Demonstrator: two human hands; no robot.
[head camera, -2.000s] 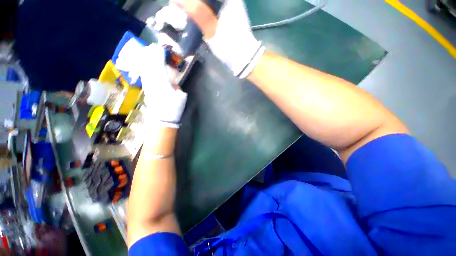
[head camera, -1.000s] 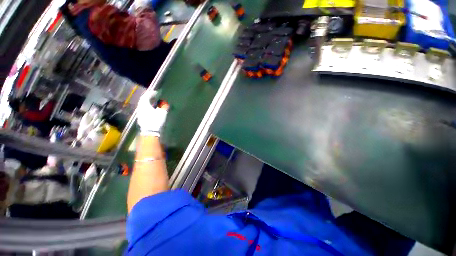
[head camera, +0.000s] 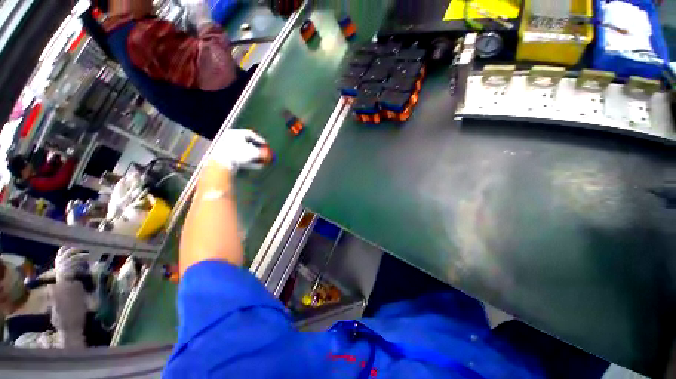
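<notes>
My left hand (head camera: 241, 149), in a white glove, reaches over the green conveyor belt (head camera: 276, 89). Its fingers are closed on a small coil component (head camera: 266, 154), mostly hidden, with orange and a bit of blue showing at the fingertips. A loose coil (head camera: 294, 123) lies on the belt just beyond the hand. A tight coil batch (head camera: 385, 80), with black tops and orange sides, stands on the dark green bench (head camera: 415, 192) beside the rail. My right hand is out of the picture.
A pale holding fixture (head camera: 563, 104) stands at the back right, before a yellow parts bin (head camera: 552, 37) and a blue parts bin (head camera: 630, 41). A metal rail (head camera: 315, 159) separates bench and belt. Other workers sit beyond the belt.
The view has swung left from the fixture to the conveyor. My left hand left the fixture area and now reaches over the belt. My right hand has gone out of the picture.
</notes>
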